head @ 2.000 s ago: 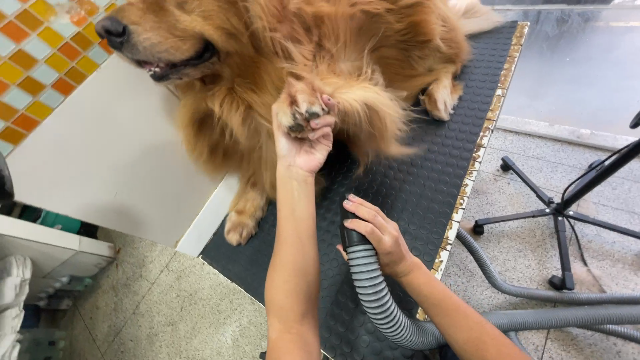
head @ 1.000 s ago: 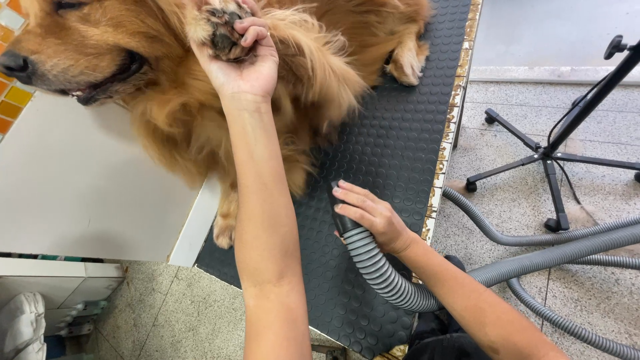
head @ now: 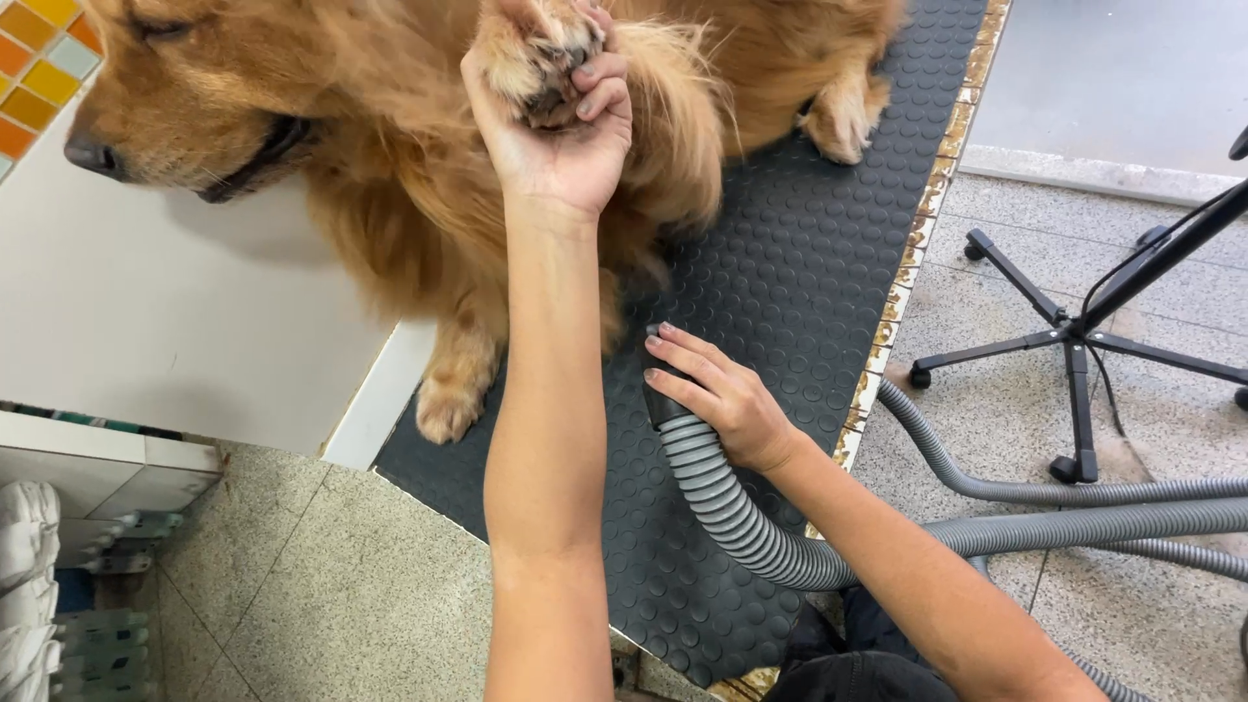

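A golden long-haired dog [head: 409, 156] lies on a black studded rubber mat [head: 780, 263], its head at the upper left. My left hand [head: 570, 146] holds one raised front paw [head: 546, 73], pads showing, with the fingers wrapped around it. Its other front paw [head: 450, 405] rests on the mat's left edge. Lower right of the raised paw, my right hand [head: 717, 395] grips the black nozzle [head: 663, 375] of a grey corrugated dryer hose [head: 731, 517]. The nozzle points up toward the dog's chest fur, without touching it.
Grey hoses [head: 1072, 531] run off to the right over the speckled floor. A black wheeled stand [head: 1077, 331] stands at the right. Left of the mat is a pale flat surface [head: 175, 312], with folded white cloths [head: 24, 565] below it. The mat's right border [head: 902, 263] is worn.
The raised paw and my left hand sit higher in the view than two seconds ago. Both hands keep their holds. The view has shifted somewhat.
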